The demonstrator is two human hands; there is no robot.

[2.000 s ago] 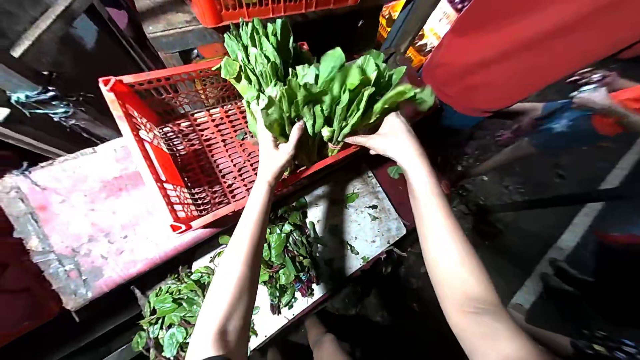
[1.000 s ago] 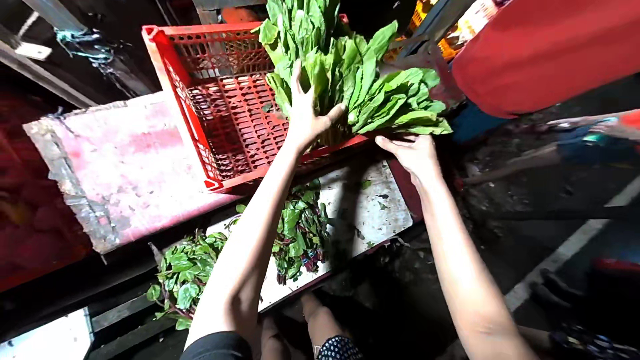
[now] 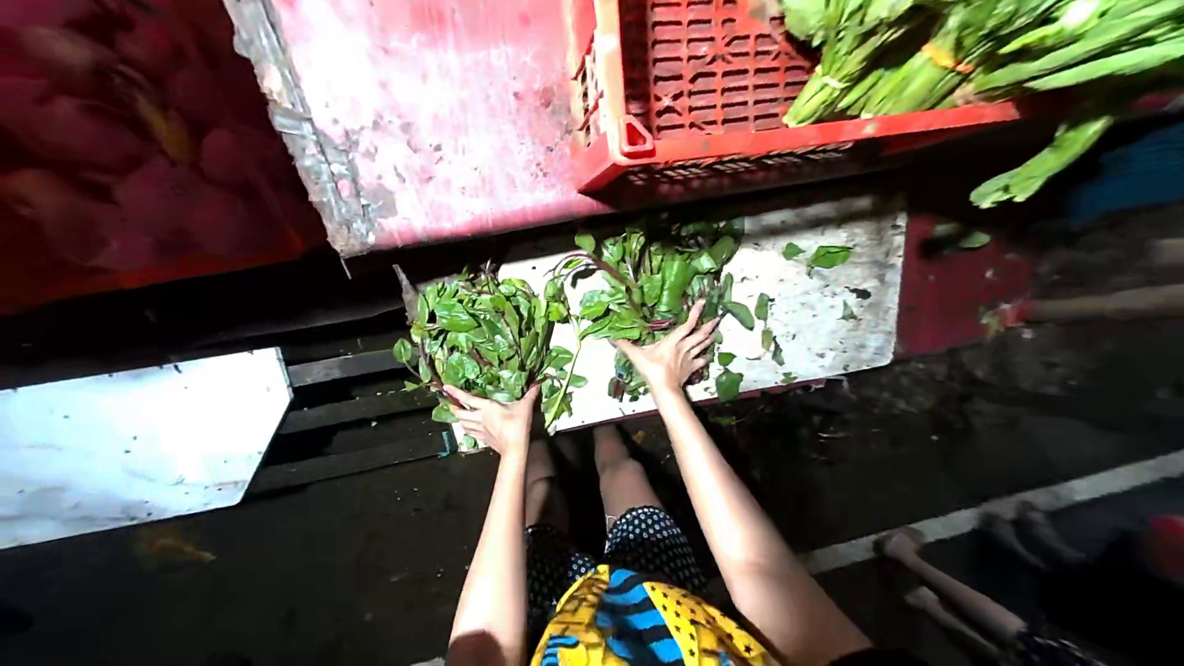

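Two heaps of leafy greens with reddish stems lie on a white board (image 3: 832, 314). My left hand (image 3: 497, 418) touches the near edge of the left heap (image 3: 481, 333), thumb and fingers spread. On the right heap (image 3: 657, 277) rests my right hand (image 3: 673, 353), fingers spread over its near side; whether either hand grips any stems cannot be told. Beyond, bundles of long-stemmed greens (image 3: 925, 74), one bound with an orange band, sit in a red plastic crate (image 3: 721, 143), some leaves hanging over its edge.
A worn pink tabletop (image 3: 444, 120) lies left of the crate. Another white board (image 3: 139, 444) is at the far left, beside dark slats (image 3: 351, 407). Loose leaves (image 3: 829, 257) are scattered on the right of the white board. Another person's legs (image 3: 953, 583) show at the lower right.
Both hands have left the long-stemmed greens at the crate and moved down to the heaps on the white board. The view has swung down and left.
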